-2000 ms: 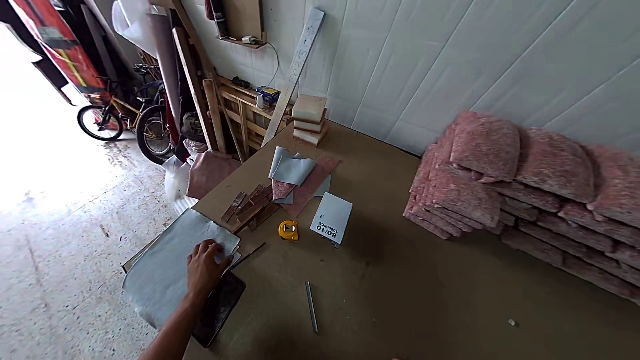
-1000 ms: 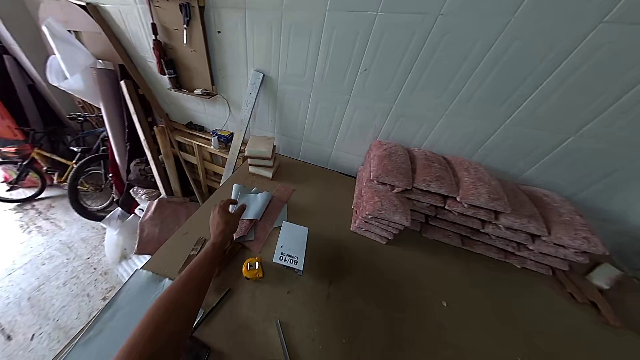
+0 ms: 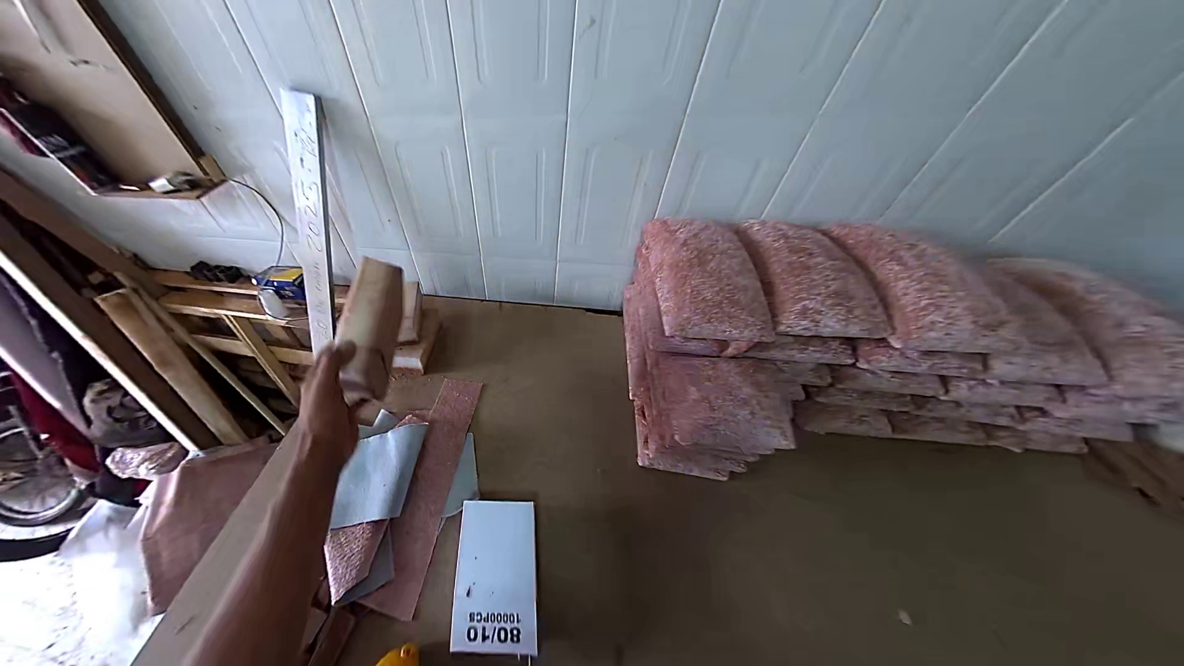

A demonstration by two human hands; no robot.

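Observation:
My left hand (image 3: 328,402) is closed around a thick light wooden block (image 3: 372,310), lifted above the table's back left part. Behind it, more wooden blocks (image 3: 416,347) sit near the wall. Below the hand lie grey and pink sheet scraps (image 3: 377,476) and a long pink strip (image 3: 435,499). A white printed box (image 3: 495,573) lies to the right of the scraps, and the top of a yellow tape measure (image 3: 400,657) shows at the bottom edge. My right hand is out of view.
Stacks of pink, fibrous padded pieces (image 3: 712,287) stand along the white panelled wall. A marked straight board (image 3: 310,213) leans on the wall at left. Wooden framing (image 3: 236,324), a small shelf (image 3: 153,190) and a bicycle wheel (image 3: 42,481) are beyond the table's left edge.
My left hand moved from the grey sheet to the scraps, then to the wooden blocks, and has lifted one. The view has swung right and closer.

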